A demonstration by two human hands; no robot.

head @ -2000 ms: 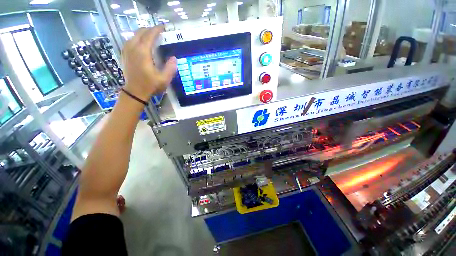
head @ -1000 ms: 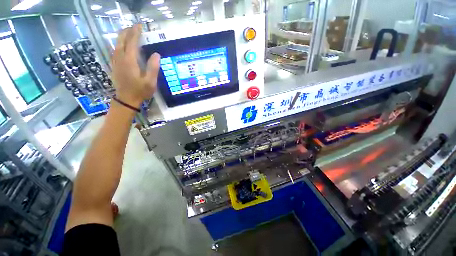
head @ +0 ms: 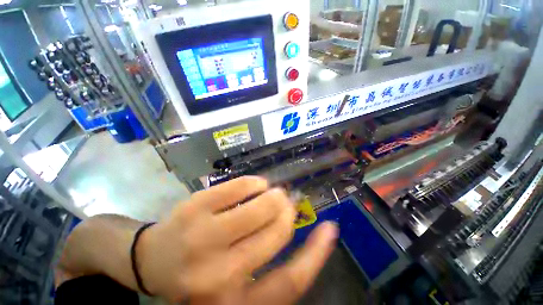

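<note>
My left hand (head: pixel 238 238), bare with a dark band at the wrist, is large and blurred at the lower centre. Its fingers are bent and its thumb is apart from them; I see nothing held. It is in front of the yellow tray (head: pixel 305 214), which is mostly hidden behind it. The touch screen (head: pixel 223 65) shows a blue page in its white control box (head: pixel 178 113), above the hand and not touched by it. Amber, green and red buttons (head: pixel 292 74) stand right of the screen. My right hand is not in view.
The stringer's lettered white strip (head: pixel 387 98) runs to the right. Below it are a faint orange-red glow (head: pixel 411 143) and a toothed metal mechanism (head: pixel 458 179). A blue-walled recess (head: pixel 369 244) lies below the tray. Ribbon spools (head: pixel 71 71) stand at the left.
My left hand has left the screen's upper left edge and moved down and right, in front of the yellow tray. The view has shifted, so the screen sits further up and left.
</note>
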